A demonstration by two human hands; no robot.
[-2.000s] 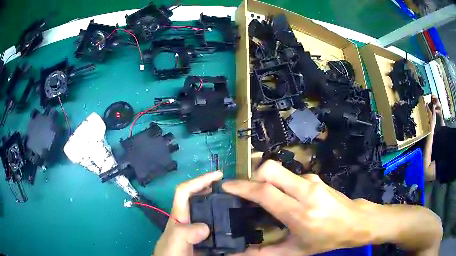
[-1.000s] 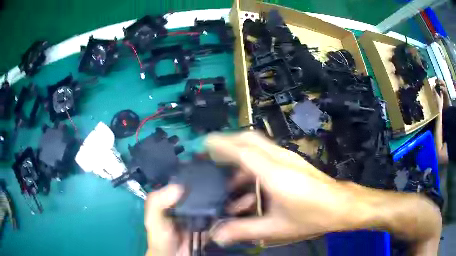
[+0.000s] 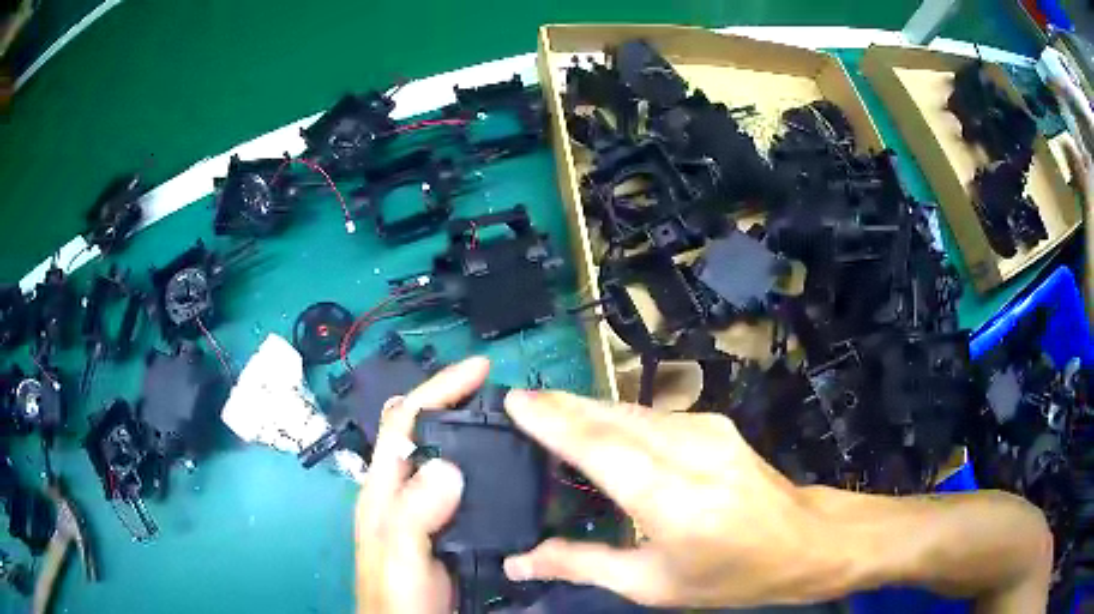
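A black squarish housing assembly [image 3: 490, 486] is held between my two bare hands at the bottom centre, its flat dark face up. My left hand [image 3: 408, 504] grips its left side, with the thumb on the face. My right hand [image 3: 672, 498] reaches from the right, with fingers at its top edge and near its lower edge. A thin red wire shows just right of the housing. Its underside is hidden.
A tan parts tray [image 3: 578, 240] heaped with black parts stands right of centre, a second tray [image 3: 914, 132] farther right, a blue bin [image 3: 1038, 314] at the right edge. Several housings, a loose round disc [image 3: 322, 332] and a white-headed tool [image 3: 274, 402] lie on the green mat.
The housing was turned between my hands; its flat face now shows sharply where it was blurred a second ago. The view has shifted, bringing a curved handle further in at lower left.
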